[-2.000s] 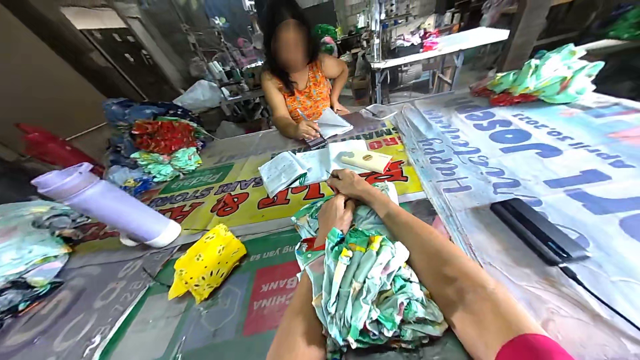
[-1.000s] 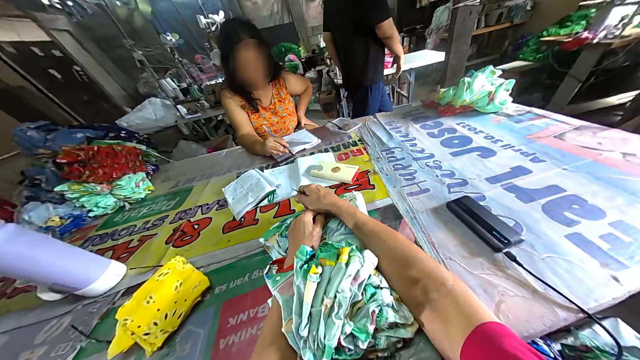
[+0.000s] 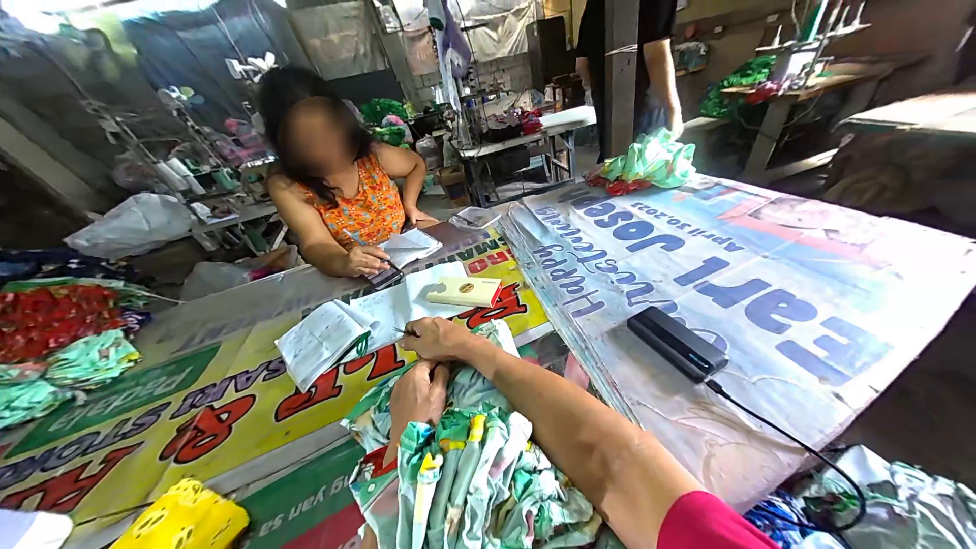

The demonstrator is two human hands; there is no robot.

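Note:
A bundle of green and white printed fabric [image 3: 488, 473] lies in folds on the banner-covered table, below and between my forearms. My left hand [image 3: 418, 393] is closed on the upper part of this bundle. Just above it, my right hand [image 3: 438, 341] holds a small thin dark item, too small to name, its tip pointing left. Open notebooks [image 3: 324, 339] with handwriting lie beyond my hands, and a cream-coloured box [image 3: 463, 291] rests on the papers. A yellow patterned cloth bundle [image 3: 183, 518] sits at the lower left.
Across the table a person [image 3: 343, 183] writes in a notebook [image 3: 412, 245]. Another person [image 3: 659, 69] stands behind a post. A black power bank [image 3: 677, 343] with a cable lies at right. Fabric piles [image 3: 648, 162] rest at the far corner and at left [image 3: 61, 320]; a white-lilac bottle's end [image 3: 34, 528] shows lower left.
The view has shifted. The standing person, absent two seconds ago, now has a hand near the far fabric pile. My hands stay at the top of the fabric bundle.

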